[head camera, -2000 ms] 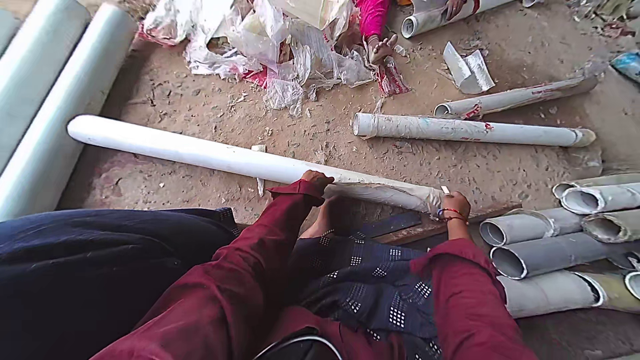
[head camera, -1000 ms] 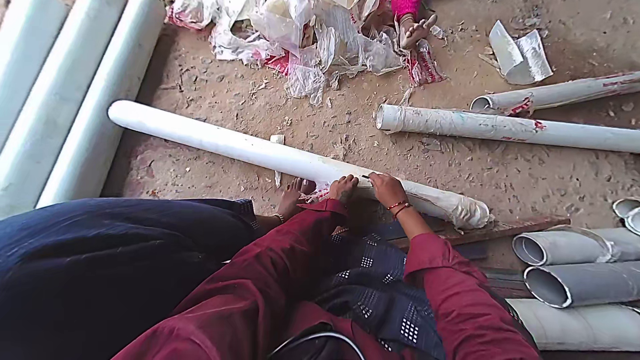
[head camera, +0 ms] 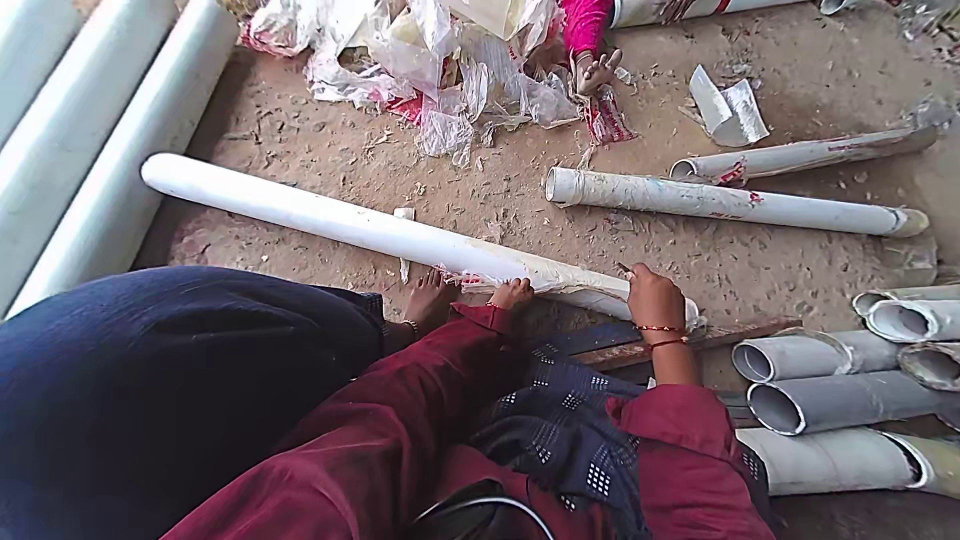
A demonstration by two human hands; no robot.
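A long white pipe (head camera: 330, 217) lies slantwise before me, its near-right part wrapped in torn clear plastic film (head camera: 577, 277). My left hand (head camera: 513, 292) is closed on the loose film along the pipe's lower side, right of its middle. Near the pipe's right end is my right hand (head camera: 654, 296), with red bracelets on the wrist. Its fingers are closed on a small, thin dark object (head camera: 624, 268), probably a blade or tool; its kind is not clear. Shreds of film with red print gather just left of my left hand.
Large white pipes (head camera: 120, 165) lie at the left. Two film-wrapped pipes (head camera: 720, 201) are at the right, above stacked open-ended pipes (head camera: 817, 405). Crumpled plastic film (head camera: 465, 75) lies at the top beside another person's foot (head camera: 596, 73). A wooden plank (head camera: 720, 334) is behind my right wrist.
My right hand has moved right along the pipe, away from my left hand, which it was beside one second ago. The loosened film by my left hand shows more now.
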